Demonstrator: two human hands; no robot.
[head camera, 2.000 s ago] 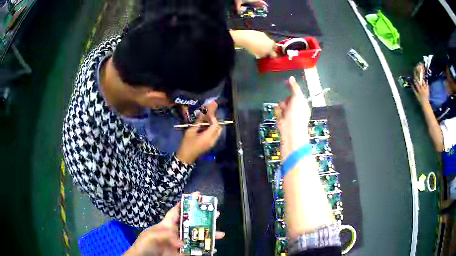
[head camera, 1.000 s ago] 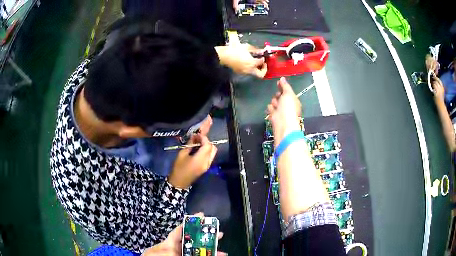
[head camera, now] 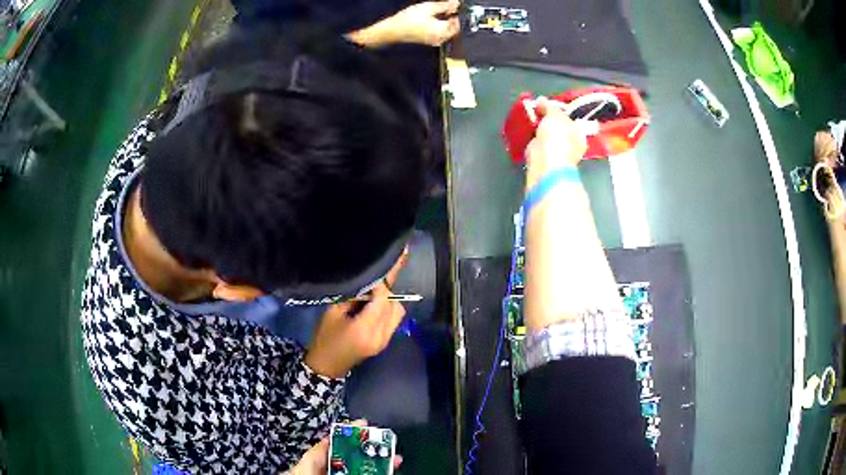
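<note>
My left hand (head camera: 318, 456) is at the bottom edge, partly cut off. It holds a green power supply board (head camera: 363, 451) in a pale metal frame, parts side up, also cut off by the edge. My right hand (head camera: 558, 137), with a blue wristband, is at the near left end of a red bin (head camera: 623, 132). Its fingertips are over the bin's rim. Whether they grip anything is hidden. A dark roll with a pale ring (head camera: 598, 106) and thin white sticks show in the bin.
A person in a checked top (head camera: 218, 390) leans close on the left, holding a slim tool (head camera: 405, 298). Boards (head camera: 640, 325) lie on a black mat (head camera: 670, 371), partly under my right arm. A white strip (head camera: 631, 199) lies below the bin. Another person's hand (head camera: 427, 22) is at the top.
My right hand has moved forward to the red bin. The other person's hand has left the bin and moved back. The board in my left hand sits lower in the picture.
</note>
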